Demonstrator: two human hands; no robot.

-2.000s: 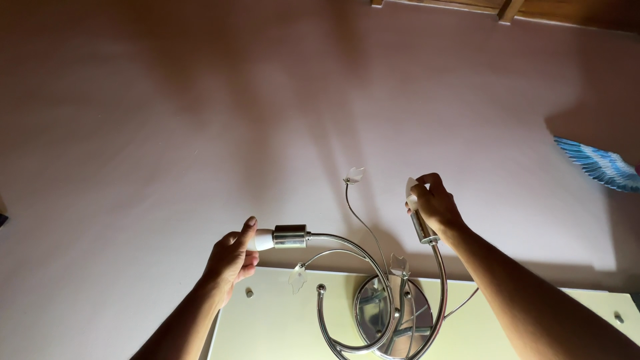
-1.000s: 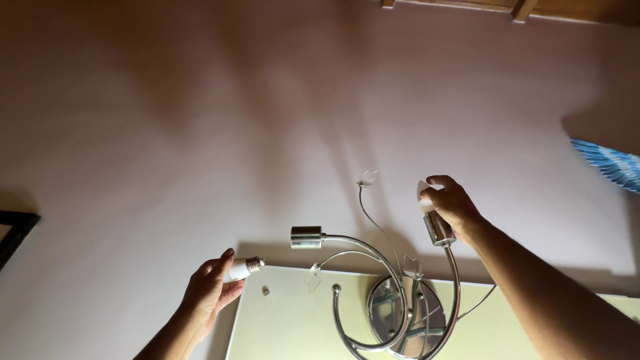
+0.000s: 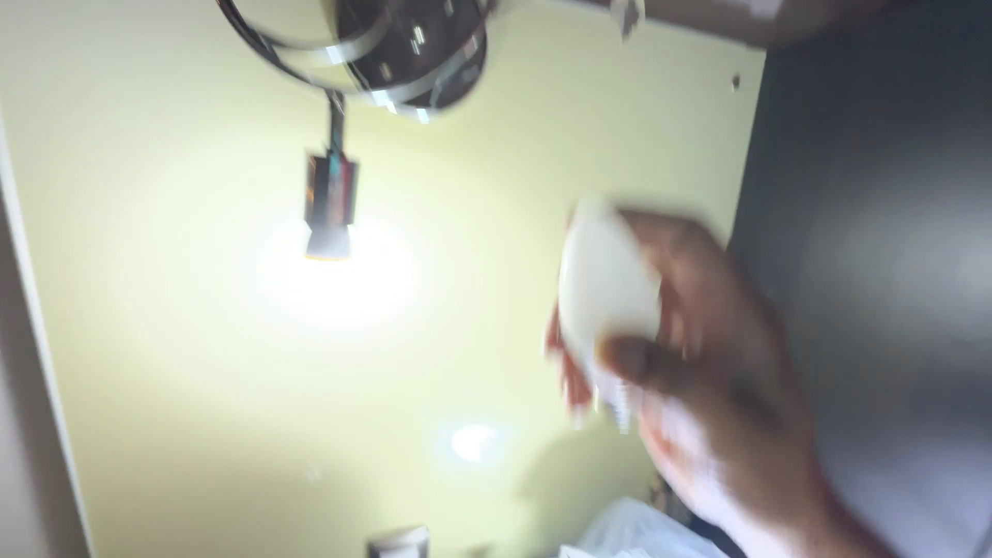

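My right hand [image 3: 713, 349] grips a white light bulb [image 3: 608, 294] between thumb and fingers, at right of centre. The bulb tilts, its screw base pointing down; hand and bulb are blurred by motion. At the upper left is the chrome lamp fixture with its round base [image 3: 418, 54] and curved arms. From one arm a metal socket [image 3: 332, 190] hangs downward with a lit bulb [image 3: 328, 242] in it. My left hand is out of view.
A pale yellow panel [image 3: 194, 372] lies behind the lamp and carries a bright light spot [image 3: 473, 443]. A clear plastic bag [image 3: 635, 531] and a small box-like object [image 3: 398, 542] are at the bottom edge. A dark surface [image 3: 868, 232] stands at right.
The view has swung down strongly. My right hand, earlier at a bulb on the upper right socket, now holds a bulb away from the lamp. My left hand, which held a bulb, has left the view.
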